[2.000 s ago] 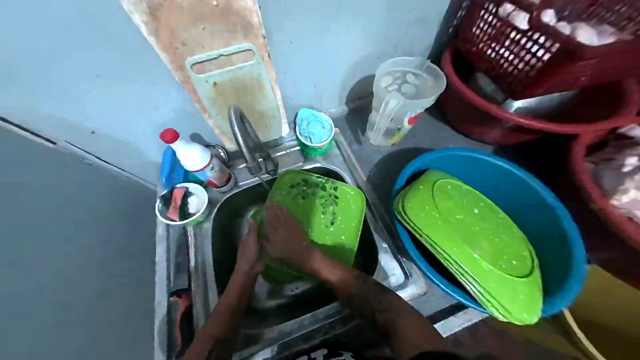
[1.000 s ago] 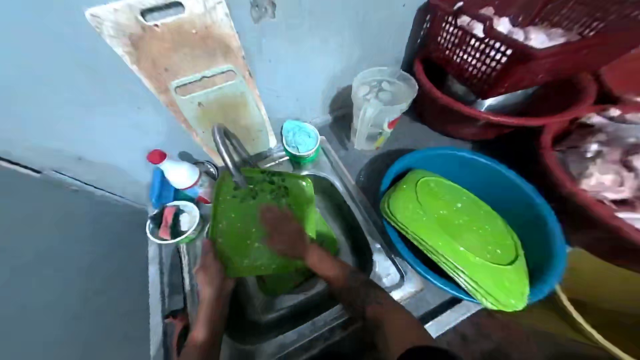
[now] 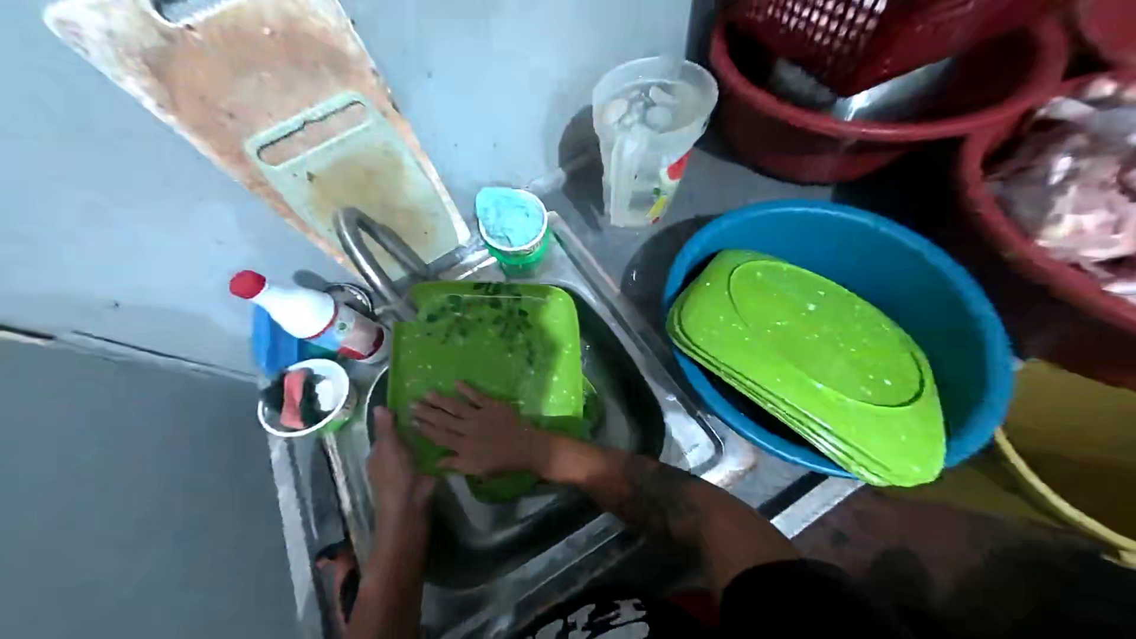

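Observation:
Over the sink basin [image 3: 479,550], a square green plate [image 3: 532,346] with a leaf pattern lies tilted beneath the curved metal faucet [image 3: 377,257]. My left hand [image 3: 395,466] grips the plate's lower left edge. Flat on its surface, with fingers spread, rests my right hand [image 3: 475,433]. Part of another green piece shows under the plate. To the right, a blue plastic basin [image 3: 972,355] holds a stack of green plates [image 3: 816,337], bottoms up.
Around the sink stand a bottle with a red cap [image 3: 297,311], a tub with a sponge [image 3: 311,399] and a tub of blue paste [image 3: 512,222]. Behind are a plastic pitcher [image 3: 643,142] and leaning cutting boards [image 3: 231,98]. Red tubs [image 3: 1003,177], one with raw meat [image 3: 1083,186], stand at the right.
The plate has moved from the basin up toward the faucet and now lies flatter to view. My right hand has shifted across its surface, with its fingers now spread. The view has shifted.

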